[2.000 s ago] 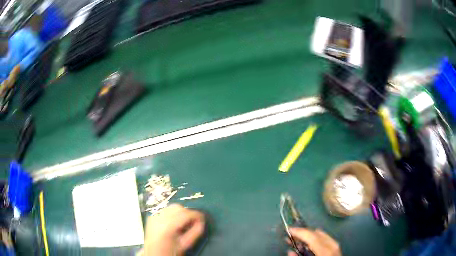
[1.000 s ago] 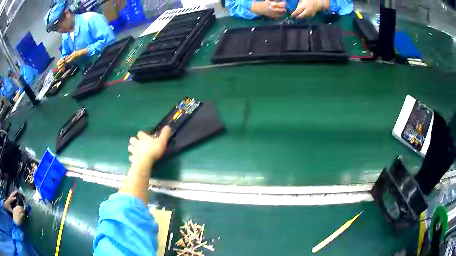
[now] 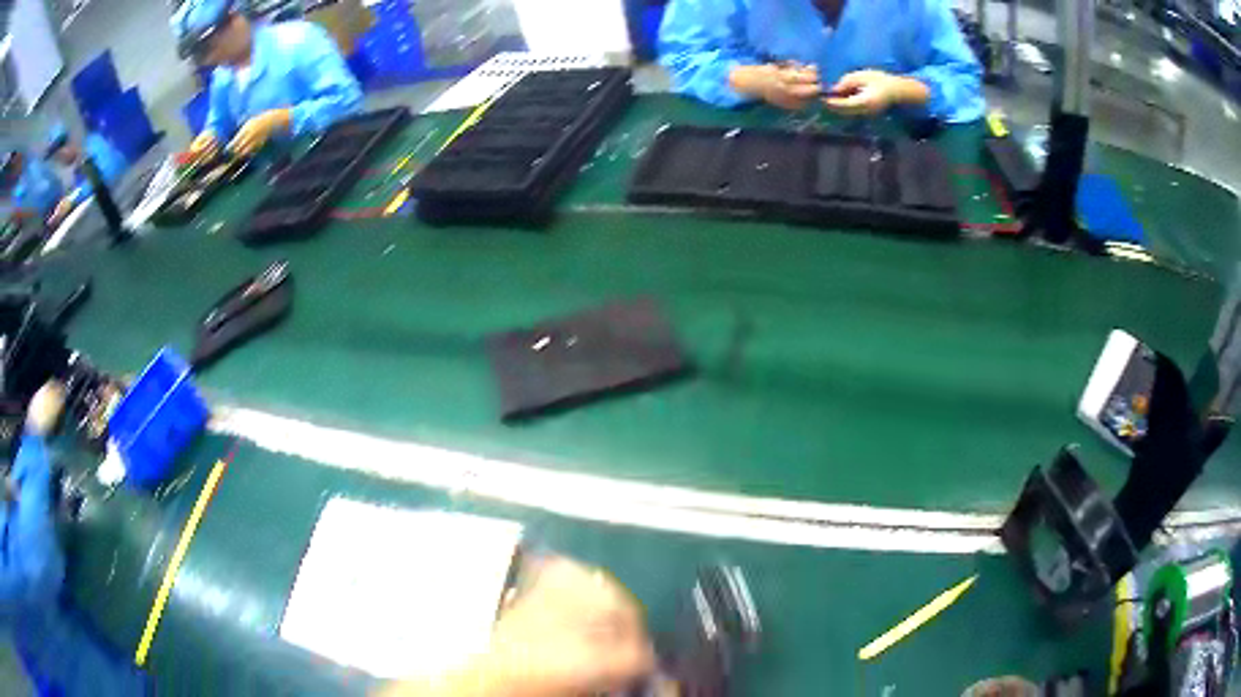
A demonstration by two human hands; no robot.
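My left hand (image 3: pixel 572 629) is blurred at the bottom centre. Its fingers are closed on the near end of a dark phone assembly (image 3: pixel 719 613), also blurred, with a shiny end pointing up. A white card (image 3: pixel 398 588) lies beside the hand and is partly covered by it. A flat black foam pad (image 3: pixel 588 358) lies beyond the white rail with no phone on it, only tiny light specks. My right hand is out of the picture.
Pale tweezers (image 3: pixel 919 618) lie at right, near a black fan (image 3: pixel 1068 524). A white rail (image 3: pixel 613 504) crosses the bench. A blue bin (image 3: pixel 159 419) stands left. Black trays (image 3: pixel 524 143) lie across the belt, with people in blue smocks behind. A phone on a foam pad (image 3: pixel 245 316) lies left.
My left hand has taken the phone assembly off the foam pad and brought it back across the rail to the bottom centre. The pad has shifted right in the picture.
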